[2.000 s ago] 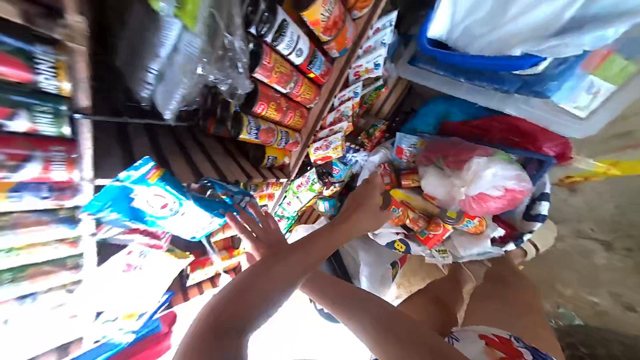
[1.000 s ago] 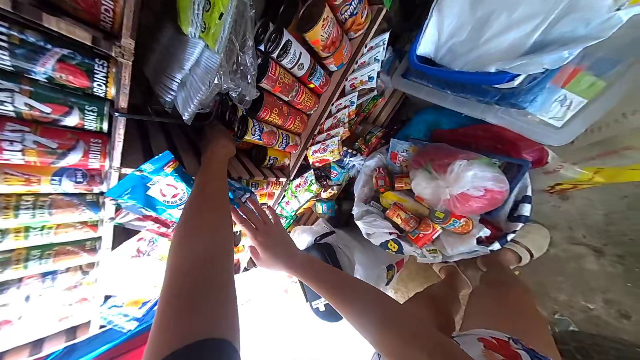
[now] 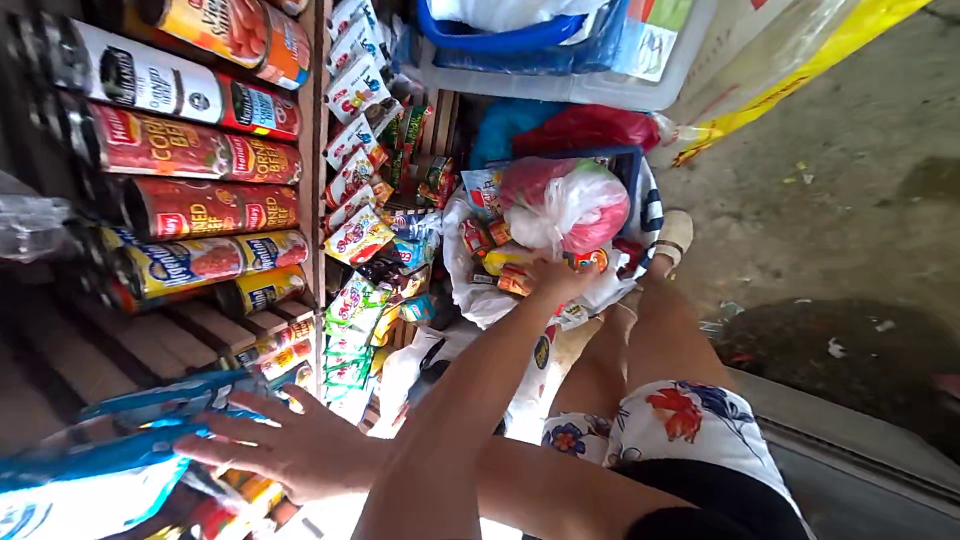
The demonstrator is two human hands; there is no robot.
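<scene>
My left hand is down among small cans and packs in a basket lined with white plastic. Its fingers are beside an orange-labelled item; their tips are partly hidden, so a grip cannot be told. A tied plastic bag with pink and white contents lies just above that hand. My right hand, fingers spread, rests on or just over blue and white plastic packs at lower left. The left forearm crosses over the right one.
Corned beef cans stand on a wooden shelf at the left. Snack sachets hang along its edge. A clear plastic bin is above the basket. Legs and a sandal are beside the basket on the concrete floor.
My left hand has left the shelf near the cans and is now in the basket. The right hand remains spread by the blue packs. The view has shifted closer to the basket.
</scene>
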